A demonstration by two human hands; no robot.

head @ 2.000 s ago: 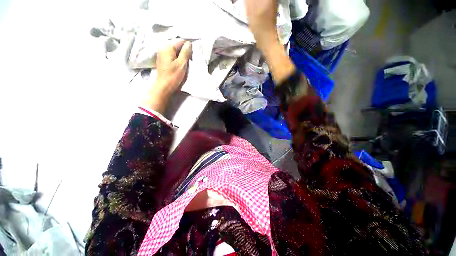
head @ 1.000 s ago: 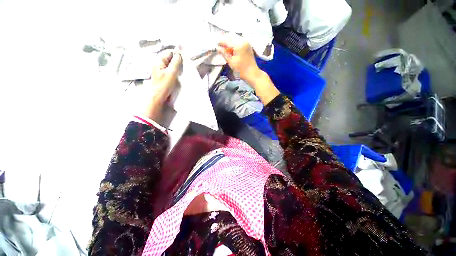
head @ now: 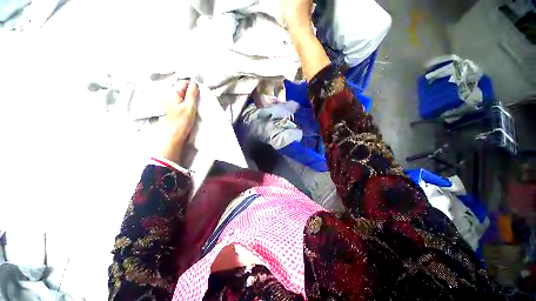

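A pale garment (head: 258,64) lies spread on the white table (head: 64,170), partly washed out by glare, its front part hanging over the table edge. My left hand (head: 181,117) pinches the cloth between thumb and fingers near the middle of the garment. My right hand (head: 298,13) is at the top edge of the picture, partly cut off, over the garment's far right part. Its fingers are too hidden to tell whether it holds anything. No tool can be made out.
A blue crate (head: 308,154) with grey cloth stands right of the table, with a white cloth bundle (head: 359,29) beyond it. Another blue crate (head: 428,176) and a blue, cloth-draped stool (head: 432,97) are farther right. Crumpled cloth (head: 23,279) lies at the lower left.
My right hand came in near my left hand, then moved away to the top edge. My left hand keeps its pinch, a little lower in the picture. The view has shifted.
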